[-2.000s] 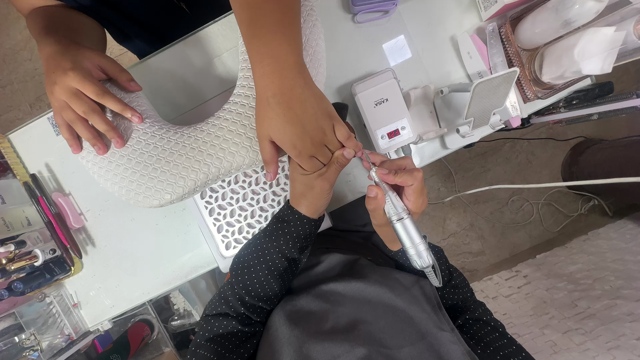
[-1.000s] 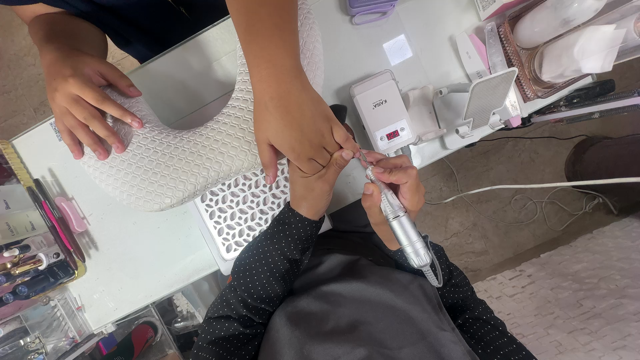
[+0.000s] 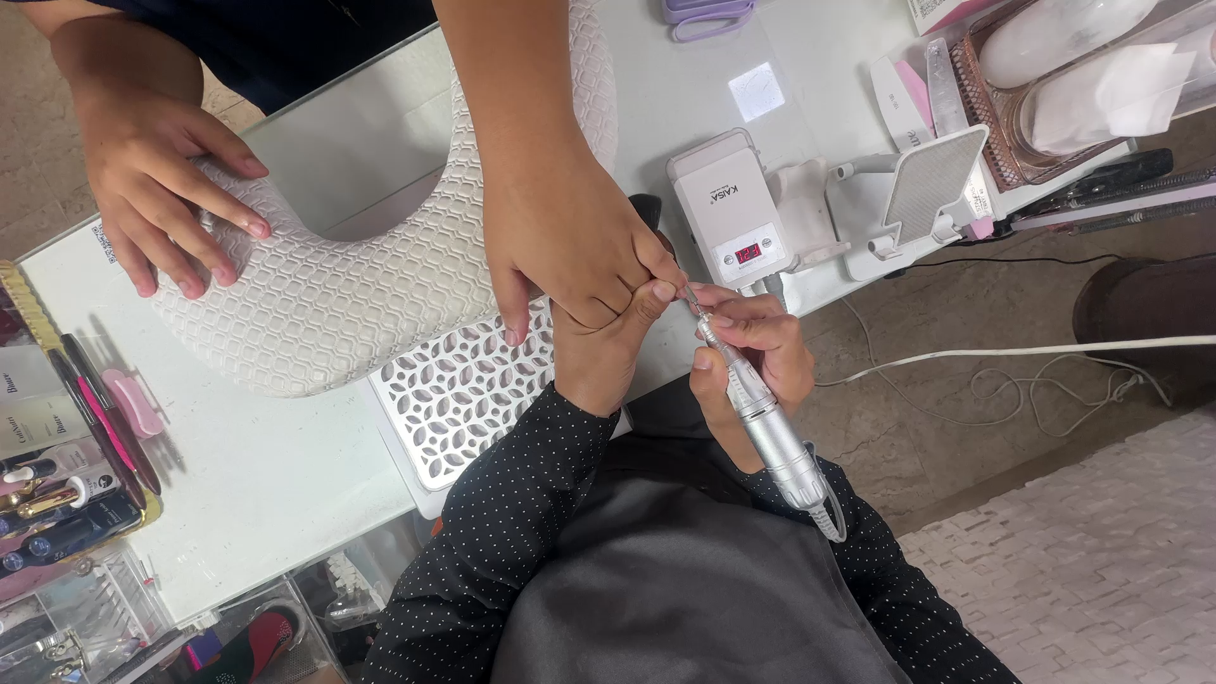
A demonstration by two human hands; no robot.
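My right hand (image 3: 760, 356) grips a silver electric nail drill (image 3: 771, 427), its bit against or very close to a fingertip of another person's hand (image 3: 570, 228). That finger is pinched by my left hand (image 3: 603, 347), which lies partly under the person's palm. Whether the bit touches the nail is too small to tell. The person's other hand (image 3: 166, 204) rests spread on a white textured curved armrest cushion (image 3: 380, 294). Beside my right hand stands a white Kaisa drill control unit (image 3: 730, 204) with a lit red display. A white perforated dust collector grille (image 3: 456, 399) lies below the cushion.
A white phone stand (image 3: 936, 185), nail files (image 3: 902, 104) and a woven basket (image 3: 978, 95) with a bottle stand at the right. A tray (image 3: 147, 508) of bottles and pens is at the left table edge. A white cable (image 3: 1026, 351) runs off to the right.
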